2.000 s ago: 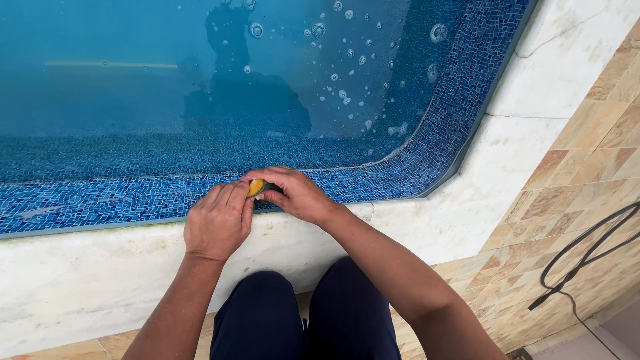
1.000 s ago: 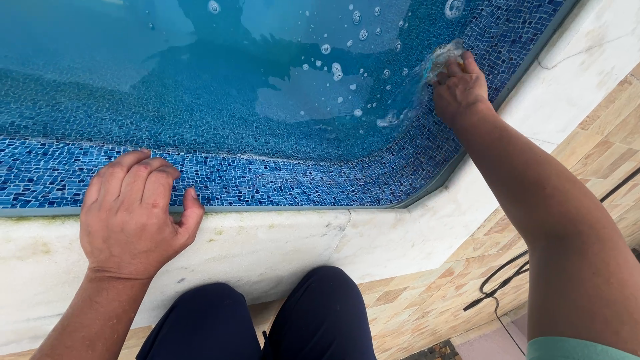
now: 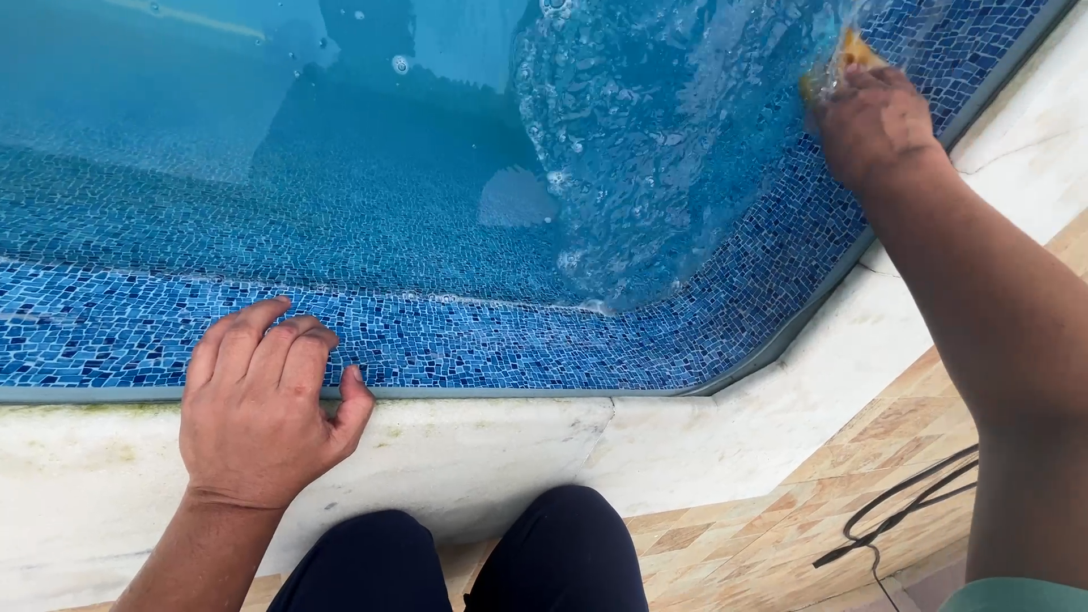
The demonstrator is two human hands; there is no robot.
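My right hand (image 3: 884, 123) is at the water's edge at the upper right, closed on a yellow sponge (image 3: 857, 53) that is partly hidden by splashing water and my fingers. Blue mosaic tile (image 3: 765, 246) of the pool wall lies beside and below that hand. At the lower left my left hand (image 3: 263, 399) rests on the pool's rim, its fingers spread and bent over the tiled inner side, holding nothing. Bubbles and ripples spread over the pool water (image 3: 646, 153) to the left of my right hand.
A white marble coping (image 3: 510, 442) runs along the pool and turns at the corner. My knees in dark trousers (image 3: 561, 552) are against it. Beige stone tiles (image 3: 739, 535) cover the side beyond, with a black cable (image 3: 884, 518) at the lower right.
Two seconds ago both hands were together at the rim with the yellow thing. My right hand has since moved to the pool's right side, and the water there is now churned.
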